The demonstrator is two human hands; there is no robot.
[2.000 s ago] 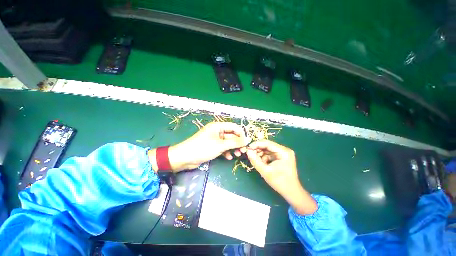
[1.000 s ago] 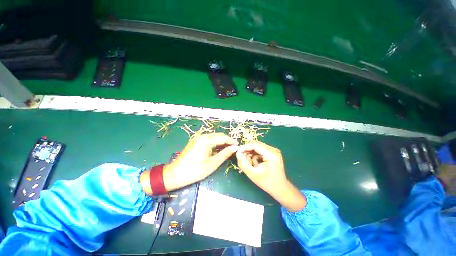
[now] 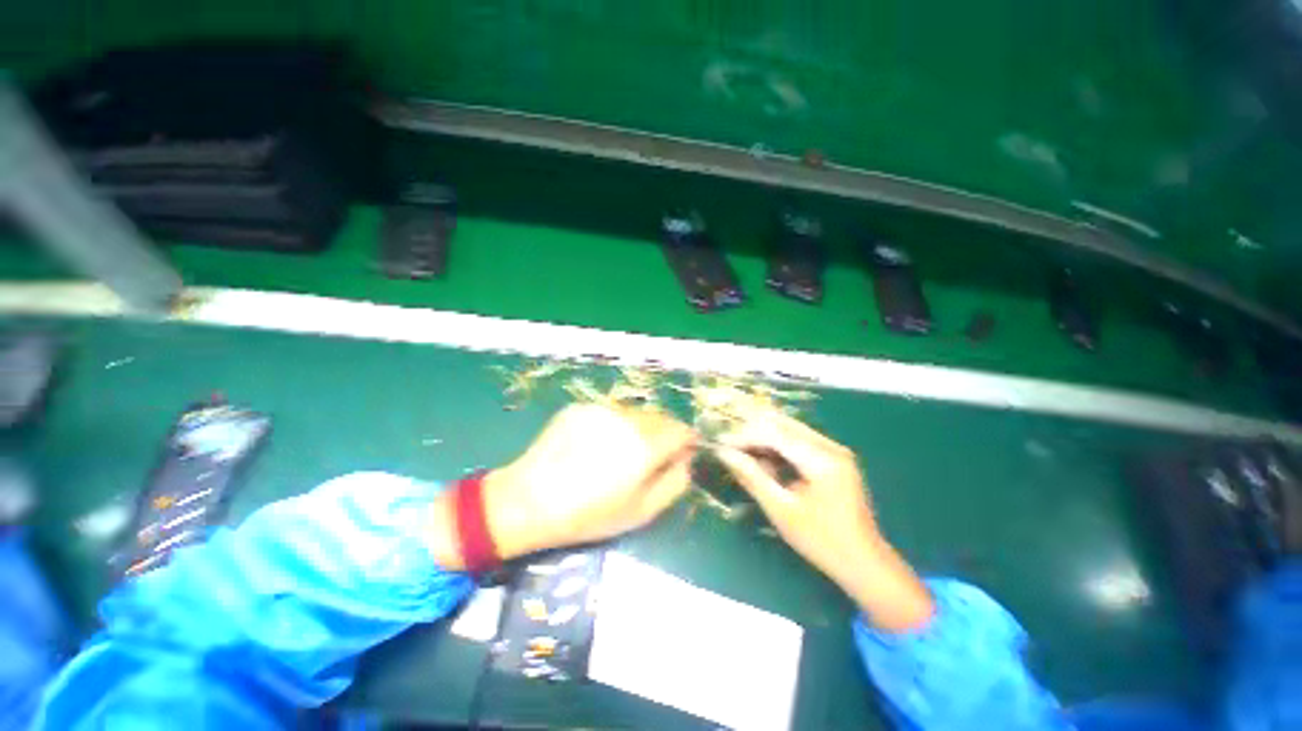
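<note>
My left hand [image 3: 593,479], with a red strap [image 3: 473,523] on its wrist, and my right hand [image 3: 807,479] meet fingertip to fingertip just in front of the tangled cream-yellow cable pile [image 3: 735,396]. Fingers of both are bent. The frame is blurred, and whatever may be between the fingertips cannot be made out. An open black phone assembly [image 3: 546,621] lies on the bench below my left wrist, its upper part hidden by my hand and sleeve. A white sheet [image 3: 693,643] lies at its right side.
Another phone assembly [image 3: 196,479] lies at left. A white-edged rail [image 3: 471,333] crosses behind the pile. Beyond it, the green belt carries several phones [image 3: 901,291], a small black piece [image 3: 981,327] and stacked black foam trays [image 3: 207,150]. Blue sleeves of other people show at both edges.
The view has shifted, so the bench and belt items appear further right and lower. Both hands remain together at the pile. More of the foam stack shows, and another object has appeared at the left edge.
</note>
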